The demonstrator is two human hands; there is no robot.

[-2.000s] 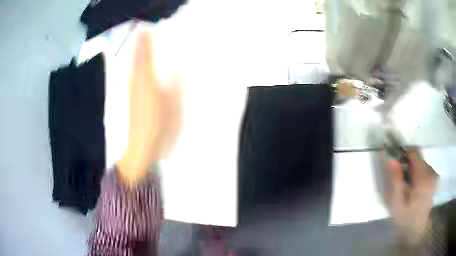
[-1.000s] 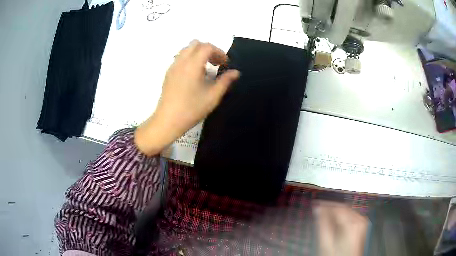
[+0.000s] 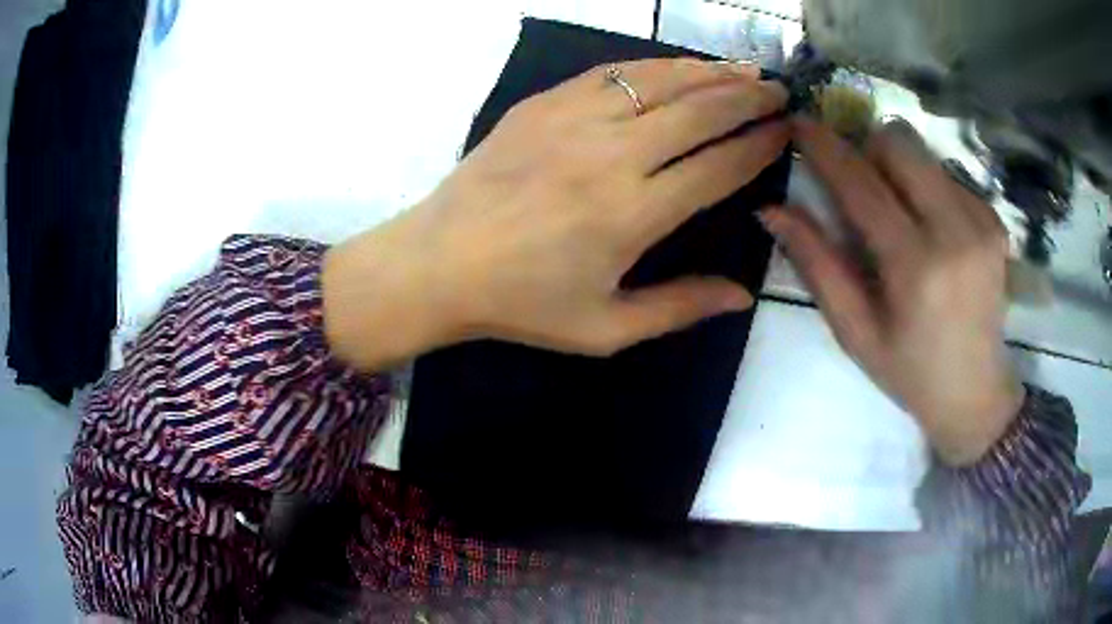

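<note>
A black cut panel (image 3: pixel 573 427) lies on the white table, its near end hanging over the front edge. My left hand (image 3: pixel 573 207) lies flat on the panel's upper part, fingers stretched to its right edge by the needle area, thumb apart; it presses and does not grip. My right hand (image 3: pixel 902 256), slightly blurred, is at the panel's upper right edge, fingertips near the presser foot area (image 3: pixel 799 79), thumb apart from the fingers. Whether its fingertips touch the cloth is unclear. The needle is hidden.
The sewing machine head (image 3: pixel 976 49) is blurred at the upper right, close above my right hand. A stack of black cut panels (image 3: pixel 67 195) lies at the far left. A bit of light-blue strip (image 3: pixel 165 17) shows at the top left. The table's front edge runs below.
My left hand has moved right and now lies flat over the panel. My right hand has come up from over the lap to the machine. The view has shifted closer.
</note>
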